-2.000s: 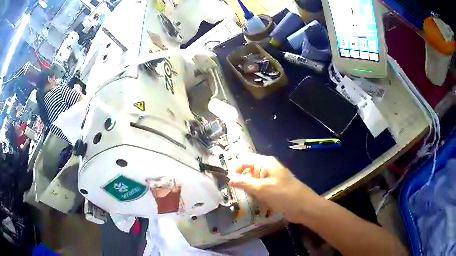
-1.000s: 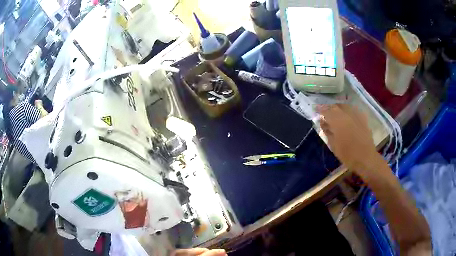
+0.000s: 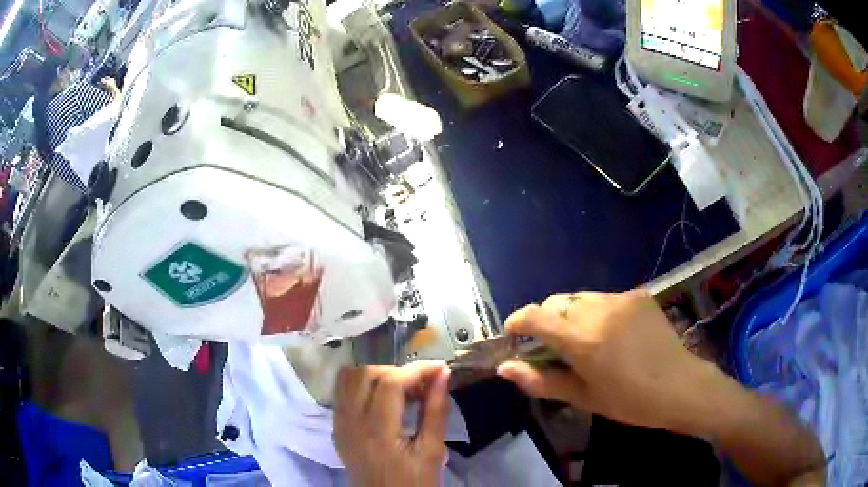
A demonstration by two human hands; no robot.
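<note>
My right hand (image 3: 609, 361) is in front of the machine bed's near end, closed on a small dark metallic tool (image 3: 483, 360), which looks like the thread snips; its handles are mostly hidden in my fingers. My left hand (image 3: 395, 418) is just left of it, thumb and finger pinched together at the tool's tip. Whether they hold thread or the tip itself cannot be told. The white sewing machine head (image 3: 247, 219) with its green badge stands at the left. White cloth (image 3: 281, 409) hangs below the head, partly behind my left hand.
A black phone (image 3: 601, 131), a brown parts tray (image 3: 471, 57) and a marker (image 3: 564, 46) lie on the dark mat (image 3: 533, 219). A lit control panel (image 3: 681, 48) stands at the back right. A blue bin (image 3: 752, 328) with white pieces is at the right. A person (image 3: 71, 119) sits far left.
My right hand has come from beside the control panel to the bed's near end. The snips are gone from the mat. My left hand has risen into view and meets the right.
</note>
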